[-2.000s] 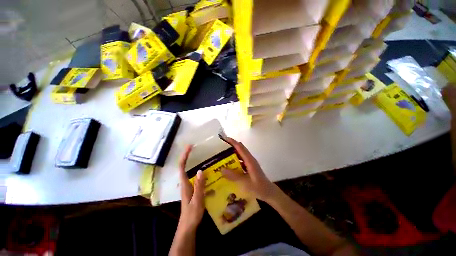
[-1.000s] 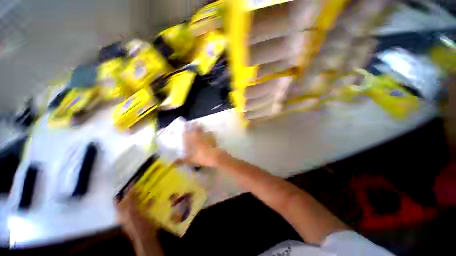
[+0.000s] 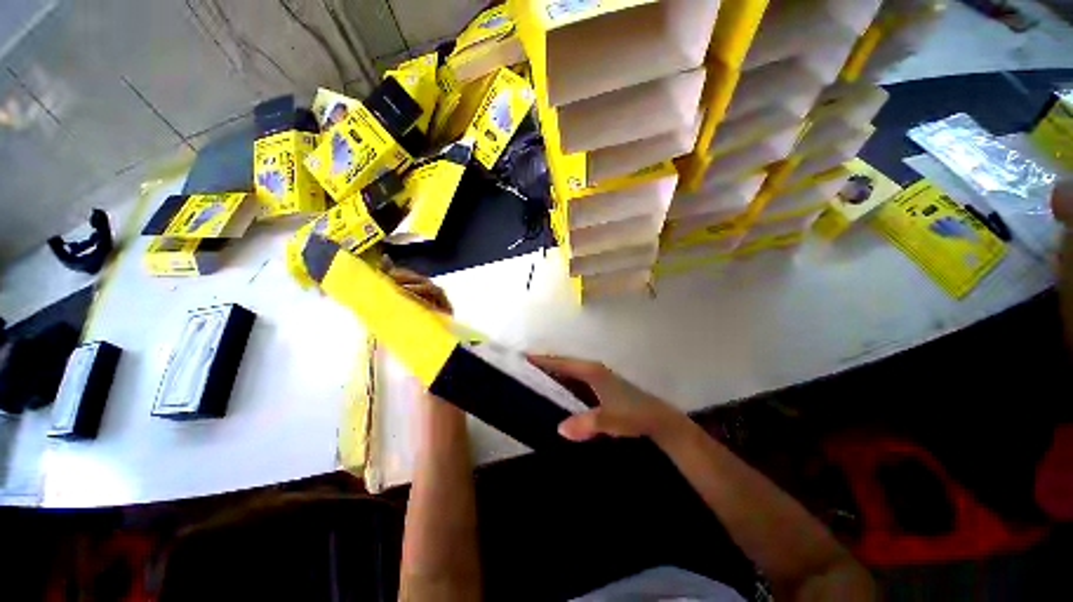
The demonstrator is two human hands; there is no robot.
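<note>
A yellow retail box is held tilted above the bench, its black end flap sticking out at the upper left. My left hand holds it from behind, with the fingers partly hidden by the box. A black-edged inner tray with a white top sits partly in the lower right mouth of the box. My right hand grips the outer end of the tray, thumb on its black side.
Two inner trays lie at left on the white bench. Loose yellow boxes pile at back left. Empty open boxes stand stacked behind my hands. A flat yellow box and clear plastic lie at right.
The nearest tray has left the bench and is now in my right hand, partly inside the box. The box has turned from face-up to its narrow side and moved up.
</note>
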